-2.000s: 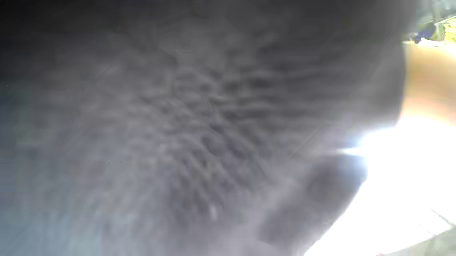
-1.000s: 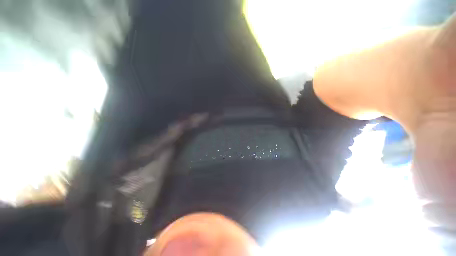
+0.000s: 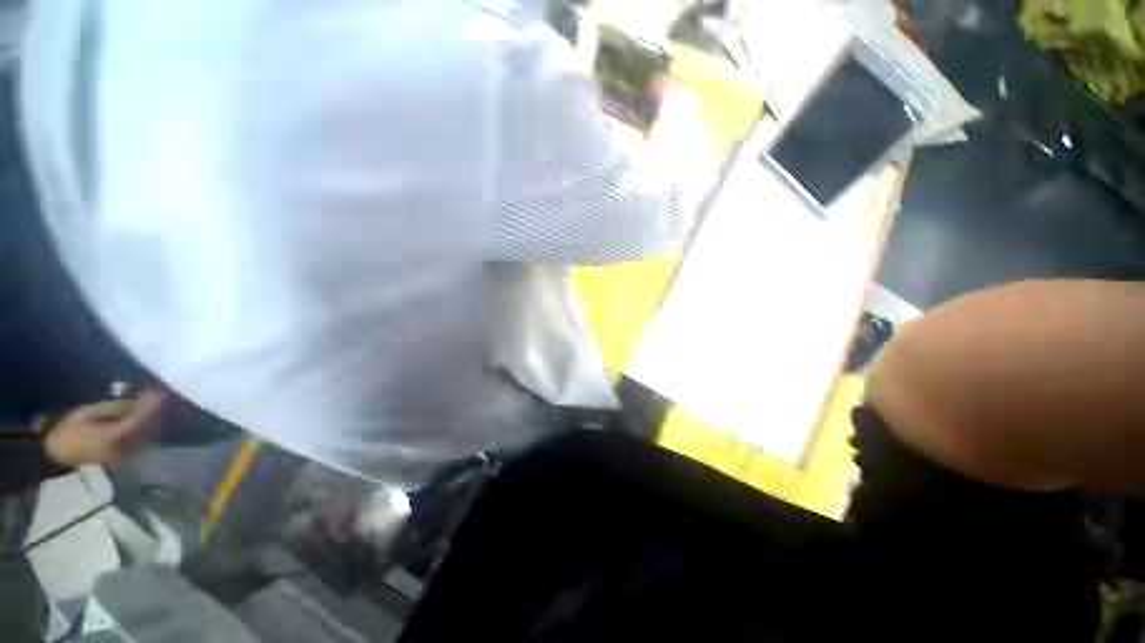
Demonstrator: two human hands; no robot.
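Note:
A large, blurred bare part of a hand, apparently my right hand [image 3: 1011,377], enters from the right edge very close to the camera. Its fingertips and any grip cannot be made out. My left hand is not seen. Beyond it lies a white tabletop or sheet [image 3: 753,314], seen tilted, with bright yellow material [image 3: 753,471] along its lower edge and more on its left side. A dark screen in a pale frame [image 3: 844,129] stands at its upper end, beside pale sheets [image 3: 804,44].
A person in a pale, finely striped shirt [image 3: 314,226] fills the upper left, very near. Another hand [image 3: 101,433] shows at the far left edge. Black cloth [image 3: 653,553] covers the bottom centre. A yellow pile [image 3: 1092,44] is at the top right. A yellow floor line [image 3: 229,490] shows lower left.
The close dark covering and glare have given way to a tilted view of the table, screen and striped shirt. The fingertip at the bottom is gone; the skin at the right sits lower.

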